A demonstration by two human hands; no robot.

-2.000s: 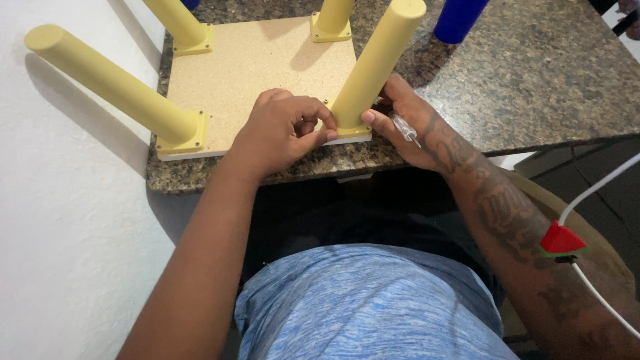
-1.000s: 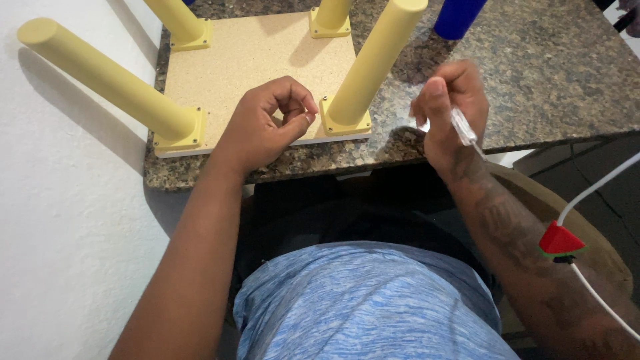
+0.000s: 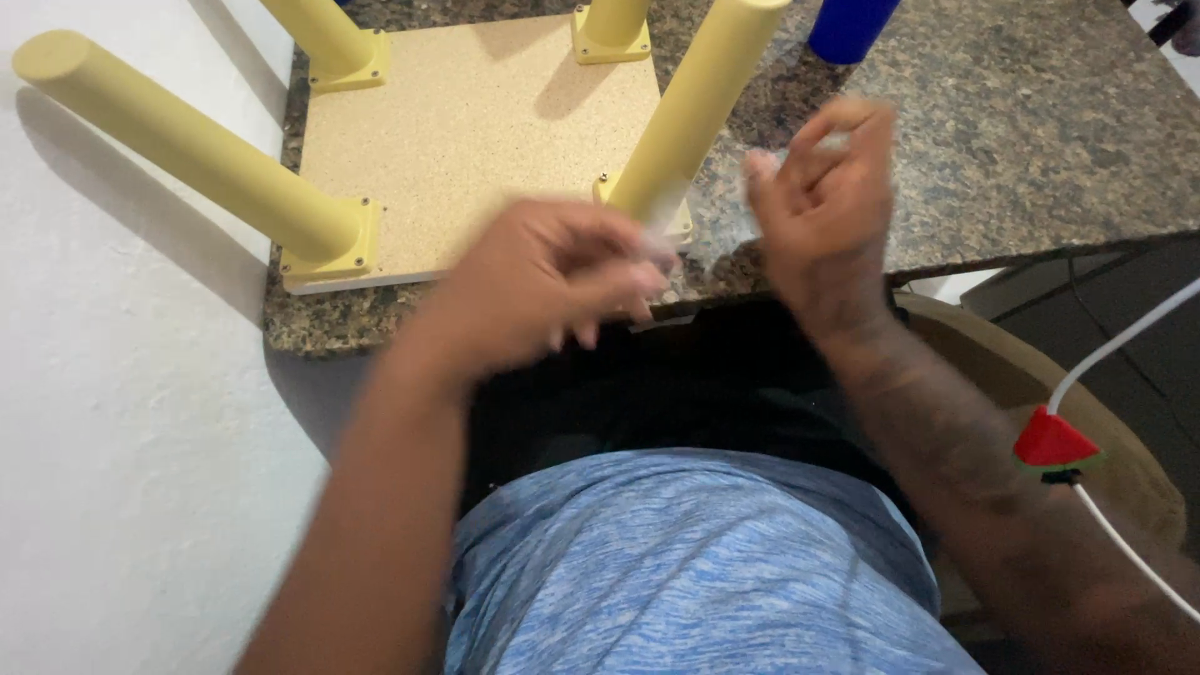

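My left hand point(image 3: 572, 281), blurred by motion, is in front of the near right leg's base, with a translucent piece of plastic point(image 3: 664, 223) at its fingertips. My right hand point(image 3: 830, 202) is raised over the counter to the right, fingers curled; blur hides whether something small is in it. An upturned particle board panel point(image 3: 478, 122) lies on the granite counter. Yellow round legs stand at its corners, among them the near right leg point(image 3: 698, 103) and near left leg point(image 3: 187, 150). Screws show in their square base plates, such as the near left plate point(image 3: 361, 253).
A blue cup point(image 3: 848, 28) stands at the back of the granite counter point(image 3: 1012, 141). A white wall point(image 3: 122, 375) borders the left side. A white cable with a red piece point(image 3: 1055, 439) hangs by my right forearm, above a tan chair point(image 3: 994, 347).
My right hand has moved from the near right leg out over the counter. My left hand has moved right and nearer my body. Clear plastic was in my right hand earlier and now shows by my left fingertips.
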